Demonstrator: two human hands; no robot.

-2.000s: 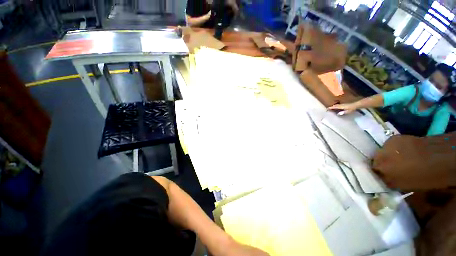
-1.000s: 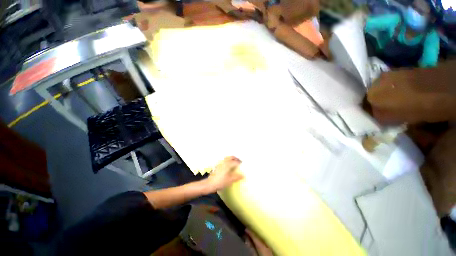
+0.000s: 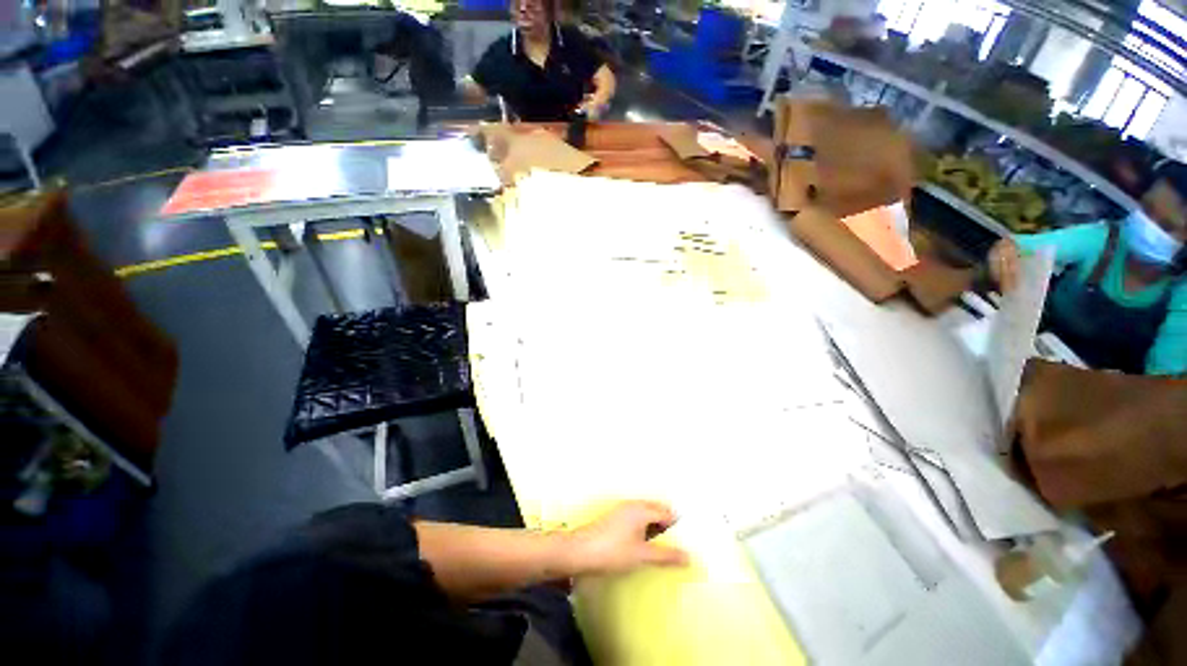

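My left hand (image 3: 635,539) reaches in from the lower left and lies at the upper part of a bright yellow lining panel (image 3: 683,612). Its thumb and fingers are curved apart; glare hides whether they pinch the sheet. The panel runs off the bottom edge of the picture. Beyond it, a large stack of lining pieces (image 3: 651,351) glares white, with yellowish edges at its left side. My right hand is not in view.
Grey sheets (image 3: 833,572) lie right of the panel. A small bottle (image 3: 1022,570) stands at lower right. Brown bag parts (image 3: 846,156) lie at the far side and right. A black stool (image 3: 384,371) and metal-topped table (image 3: 339,176) are left. Two people are beyond the table.
The view has swung back up and left since one second ago. My left hand is still at the yellow panel, now farther right in the picture. The person at right holds up a pale sheet.
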